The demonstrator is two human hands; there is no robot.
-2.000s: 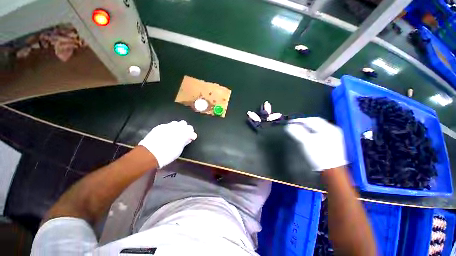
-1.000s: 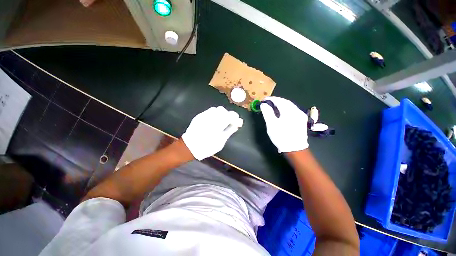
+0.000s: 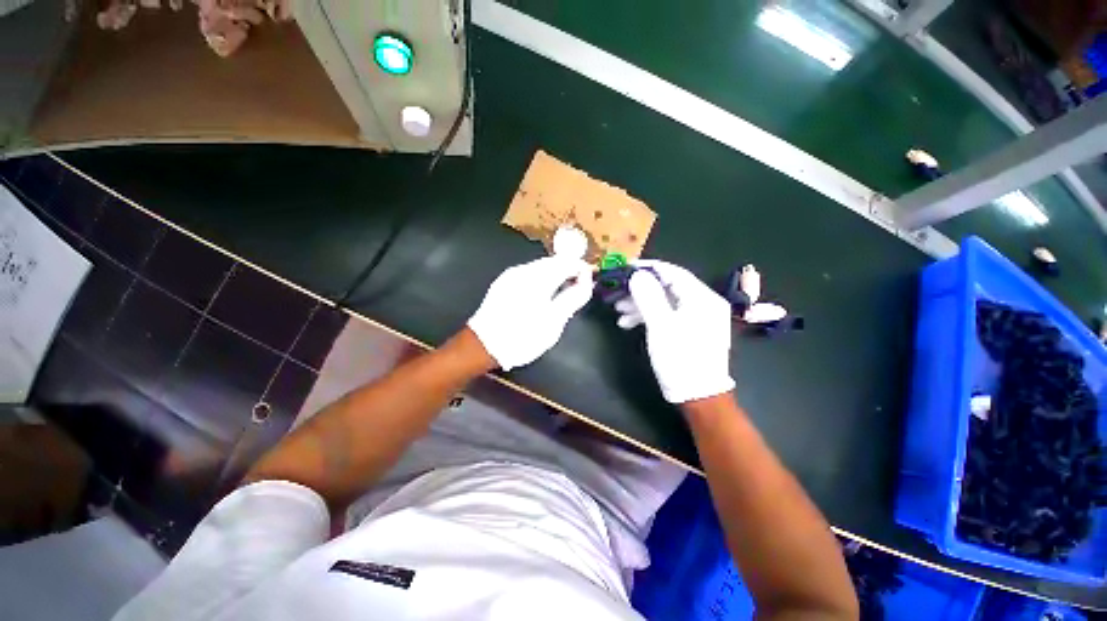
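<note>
My right hand (image 3: pixel 690 334), in a white glove, holds a black moulded part (image 3: pixel 616 286) just below the small green round cap (image 3: pixel 613 261). My left hand (image 3: pixel 529 315), also gloved, has its fingertips together by the left end of the black part; whether they hold anything is hidden. A white round cap (image 3: pixel 569 241) sits at the lower edge of the brown, spotted cardboard pad (image 3: pixel 595 209). A small cluster of joined pieces (image 3: pixel 762 313), pale at one end and black at the other, lies on the bench right of my right hand.
A blue bin (image 3: pixel 932 400) of black parts stands at the right. A cream box (image 3: pixel 419 79) with a green light and pale pieces inside is at the upper left. A black cable (image 3: pixel 395 237) crosses the bench. Beyond a white rail, joined pieces (image 3: pixel 924 163) lie on the green conveyor.
My right hand came from beside the bin to the green cap with a black part. My left hand moved right and now meets it there. The view has shifted.
</note>
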